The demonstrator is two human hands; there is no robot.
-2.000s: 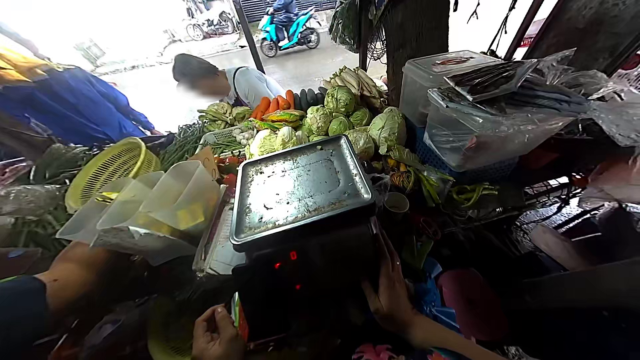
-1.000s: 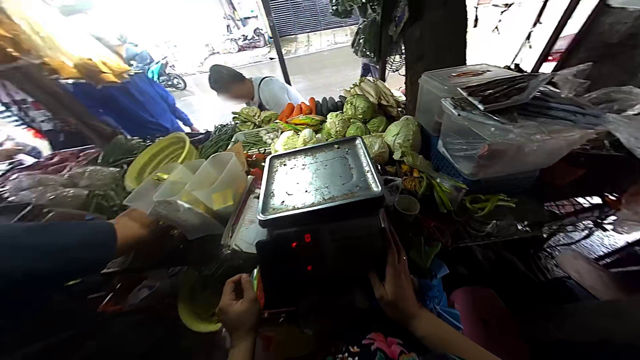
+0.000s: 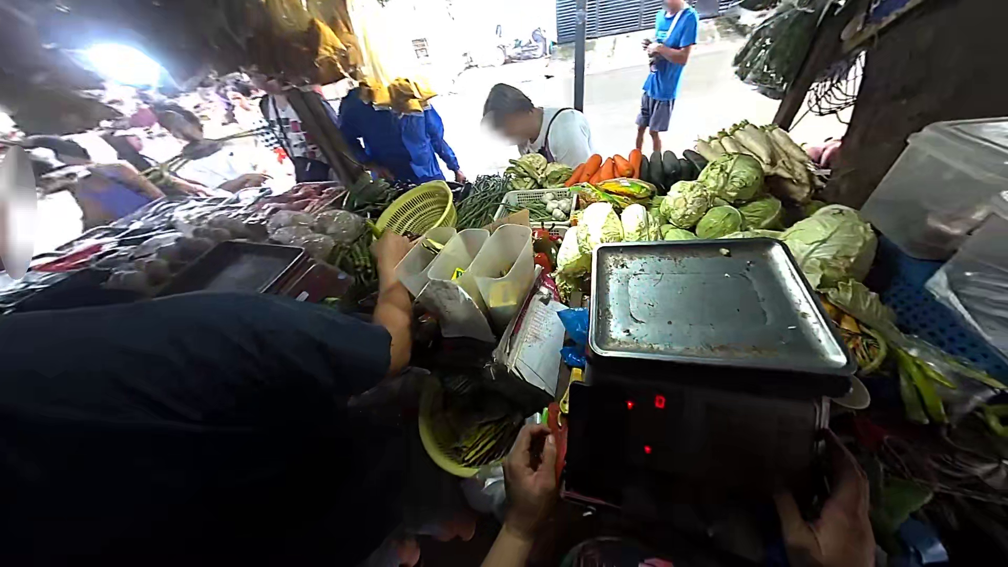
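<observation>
A digital weighing scale stands before me, its bare metal tray point(image 3: 713, 303) on top and red digits lit on its dark front point(image 3: 693, 441). My left hand point(image 3: 530, 472) is at the scale's left edge, fingers curled beside a small green and red item; whether it grips that item cannot be told. My right hand point(image 3: 835, 504) rests along the scale's right side, partly in shadow. Cabbages point(image 3: 831, 244), carrots point(image 3: 606, 169) and white radishes point(image 3: 768, 153) are heaped behind the tray. Left of the scale are clear plastic bins point(image 3: 500, 268) and a papered box point(image 3: 539, 339).
A co-worker's dark sleeve point(image 3: 197, 354) spans the left side, the hand near a yellow-green basket point(image 3: 417, 209). Another basket point(image 3: 429, 429) of greens sits low, left of my left hand. Plastic containers point(image 3: 937, 189) stand at right. A person point(image 3: 543, 130) bends beyond the vegetables.
The view has swung left. The co-worker's arm now reaches farther in, toward the yellow-green basket. A person in blue now shows standing in the street. My hands stay beside the scale.
</observation>
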